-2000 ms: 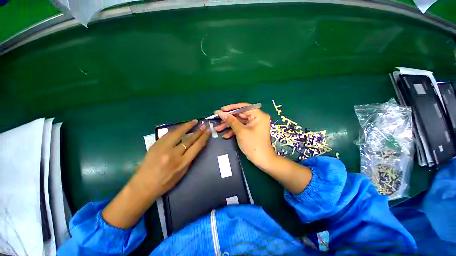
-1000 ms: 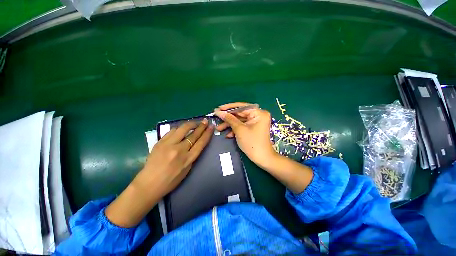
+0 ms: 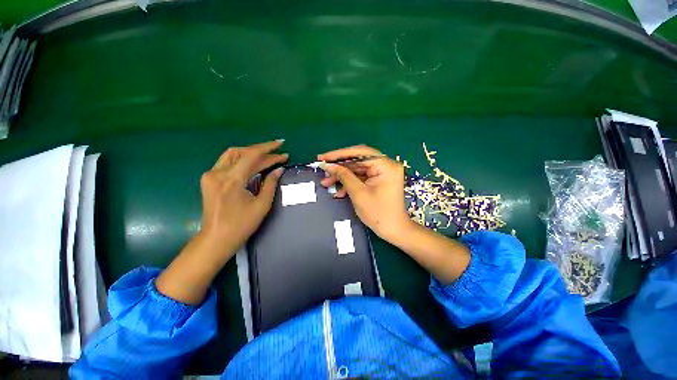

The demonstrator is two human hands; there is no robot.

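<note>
A flat black tablet back cover [image 3: 308,267] with white patches lies in front of me, with a white sheet [image 3: 243,289] showing at its left edge. My left hand [image 3: 239,189] grips the cover's upper left corner, thumb on the face and fingers beyond the edge. My right hand [image 3: 371,189] is at the upper right part of the cover and holds thin dark-looking tweezers [image 3: 358,159] roughly level along the top edge. The tweezers' tip area is partly hidden by the fingers. A loose pile of small cream and black flex parts [image 3: 453,200] lies right of my right hand.
White interleaf sheets with dark layers [image 3: 37,252] are stacked at the left. More stacked sheets [image 3: 16,82] show at the far left. A clear plastic bag of small parts [image 3: 583,245] lies at the right, beside a stack of black covers [image 3: 644,182]. A blue sleeve shows at the right edge.
My left hand has moved from lying flat on the cover's face to gripping its upper left corner, uncovering a white patch. The far-left stack has come further into view. My right hand stays near the top edge.
</note>
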